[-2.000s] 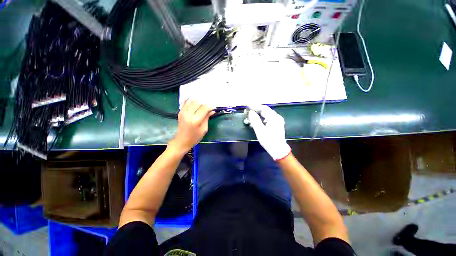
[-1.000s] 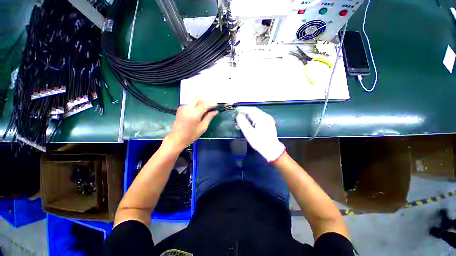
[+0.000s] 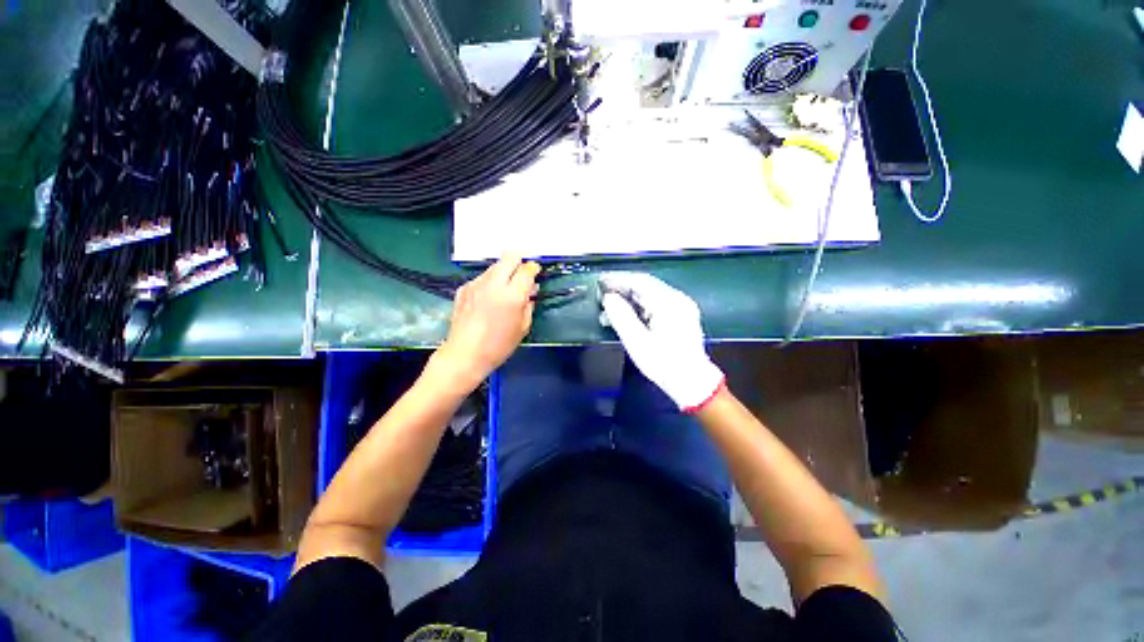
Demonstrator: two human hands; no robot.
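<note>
My bare left hand (image 3: 492, 319) is closed around a thin group of black cable leads (image 3: 389, 267) just in front of the white base plate (image 3: 665, 226). Small light cable ends (image 3: 565, 282) stick out to the right of its fingertips. My right hand (image 3: 659, 329), in a white glove with a red cuff, is just right of these ends, its fingers curled; whether it holds something small cannot be told. A thick bundle of black cables (image 3: 414, 182) curves from the back left onto the base plate, its brassy tips (image 3: 571, 63) by the machine frame.
A control box (image 3: 778, 57) with a fan stands at the back. Yellow-handled pliers (image 3: 800, 169) lie on the plate; a phone (image 3: 895, 126) with white cord lies right of it. A black harness pile (image 3: 151, 176) is at left. Cardboard boxes (image 3: 188, 470) and blue bins (image 3: 408, 539) are below the bench.
My right hand first moved left, away from the bench's right side, and is now slightly lower and right again. My left hand stays on the leads, whose ends now look more spread.
</note>
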